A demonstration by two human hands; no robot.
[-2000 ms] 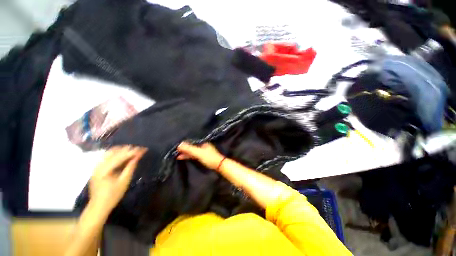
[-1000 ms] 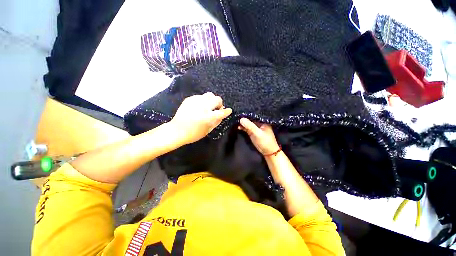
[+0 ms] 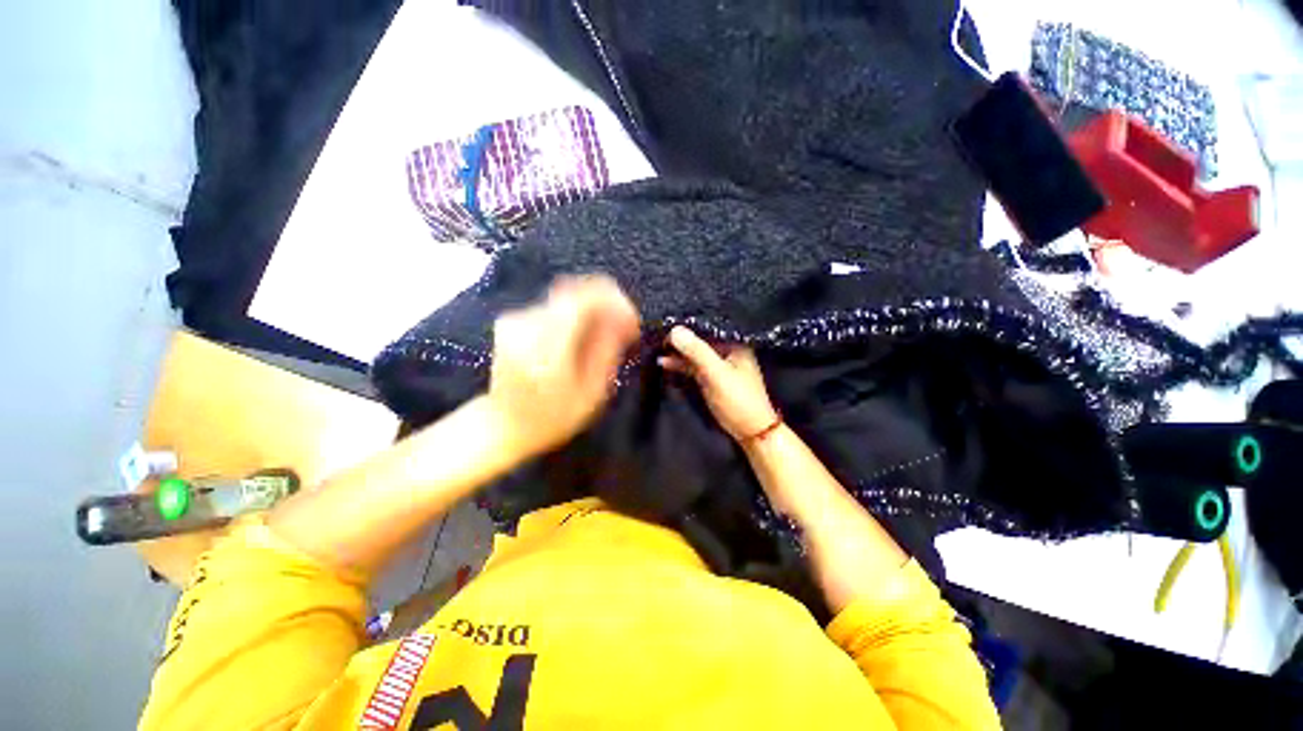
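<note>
A black textured garment [image 3: 672, 243] with smooth black lining lies over the table edge, its lining side towards me. A black-and-white speckled trim [image 3: 915, 317] runs along its edge. My right hand [image 3: 726, 386] pinches the trimmed edge between thumb and fingers. My left hand [image 3: 560, 357] is just left of it, over the garment near the same edge; it is blurred with fingers curled. No needle or thread can be made out at its fingertips.
Beyond the work lie a striped bundle [image 3: 507, 172], a black phone [image 3: 1029, 157], a red holder [image 3: 1165, 193] and a speckled piece [image 3: 1122, 89]. At right are green-ringed cones [image 3: 1179, 479], yellow-handled pliers [image 3: 1197, 586] and fuzzy trim [image 3: 1215, 357]. A green-capped bottle [image 3: 186, 506] is at left.
First my left hand came in from the far left to the trimmed edge; since then it has drawn slightly back and blurred. My right hand stays on the edge. The camera view has turned and shifted.
</note>
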